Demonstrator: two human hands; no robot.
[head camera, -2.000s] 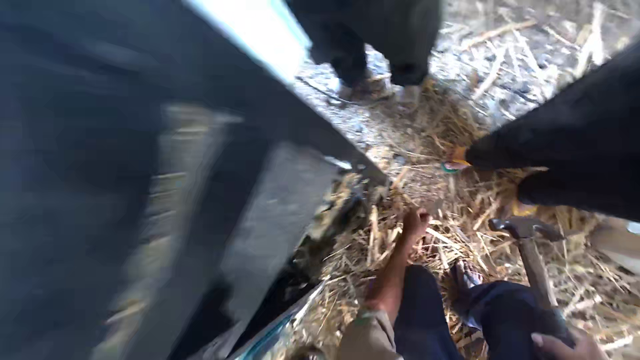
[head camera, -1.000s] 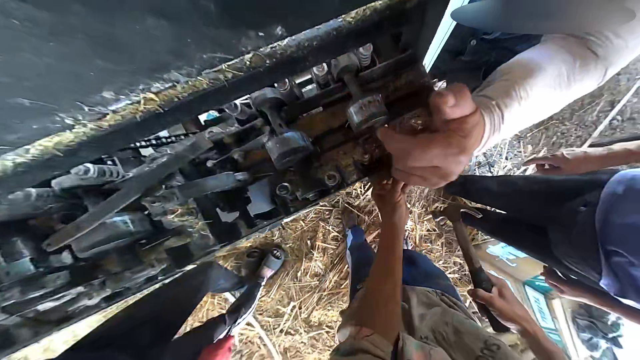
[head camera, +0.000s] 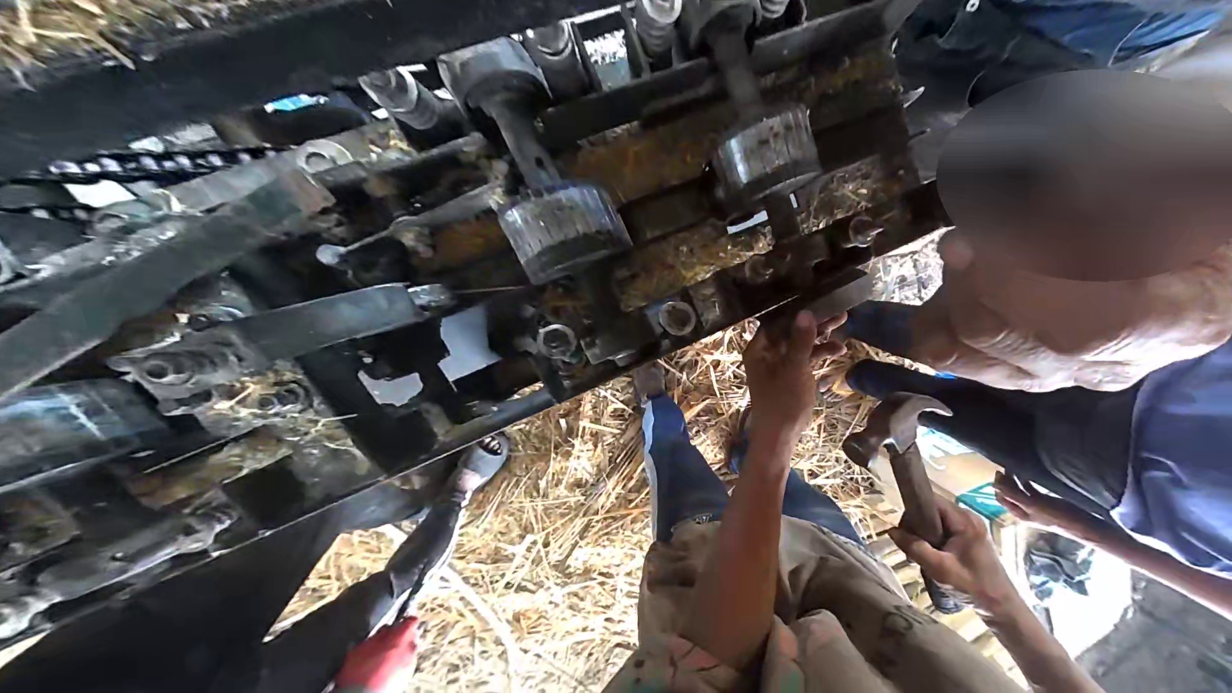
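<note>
A claw hammer (head camera: 910, 462) is upright in my right hand (head camera: 948, 549), whose fingers wrap its wooden handle, with the head above them. My left hand (head camera: 784, 371) is raised to the lower edge of a greasy metal machine (head camera: 693, 250), its fingers around a short flat metal piece (head camera: 839, 295) that touches or lies close to that edge. Two piston-like metal cylinders on rods, one on the left (head camera: 563, 231) and one on the right (head camera: 768, 149), sit in the machine above my left hand. The far end of the flat piece is partly hidden.
A co-worker leans in at the right, close to the machine's end and my left hand. Another person's foot (head camera: 481, 460) stands on the straw (head camera: 549, 520) at lower left. Flat metal bars (head camera: 144, 260) and a chain (head camera: 164, 162) fill the machine's left part.
The co-worker's hand that was at the machine's edge beside my left hand has gone from there. The view has swung from the straw to the machine. The hammer remains in my right hand.
</note>
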